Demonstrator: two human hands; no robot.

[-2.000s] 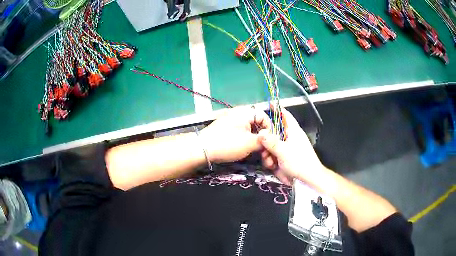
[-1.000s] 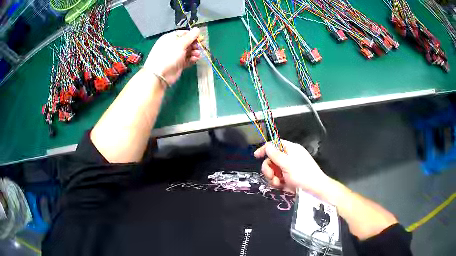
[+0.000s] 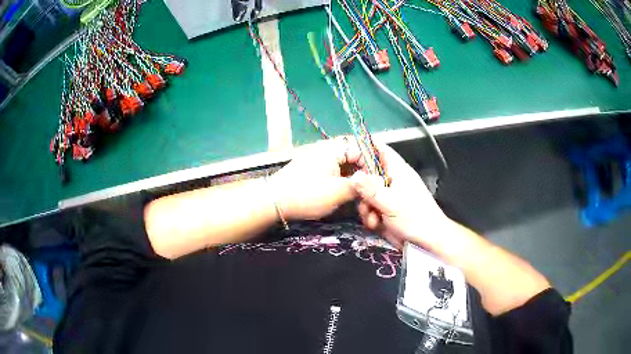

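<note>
My right hand (image 3: 401, 204) holds the wire harness (image 3: 360, 124) in front of my lap. Its thin coloured wires fan up over the bench edge; the connector end is hidden in the hand. My left hand (image 3: 322, 181) meets it, fingers at the base of the wires. A red-black twisted pair (image 3: 287, 86) runs from the machine's front down to my left hand. The twisting head (image 3: 245, 10) is cut off by the top edge, on the grey wire twisting machine (image 3: 204, 15). Some wire tips look blurred.
The finished harness pile (image 3: 117, 90) lies left on the green bench (image 3: 207, 104). The untwisted harness pile (image 3: 405, 48) lies right, with further harness bundles (image 3: 581, 45) far right. A grey cable (image 3: 408, 107) curves over the bench edge. Blue stools (image 3: 603, 183) stand below.
My left hand has come back from the twisting head to beside my right hand. The yellow and blue wires stretched to the head a second ago are no longer there; a red-black pair spans toward it.
</note>
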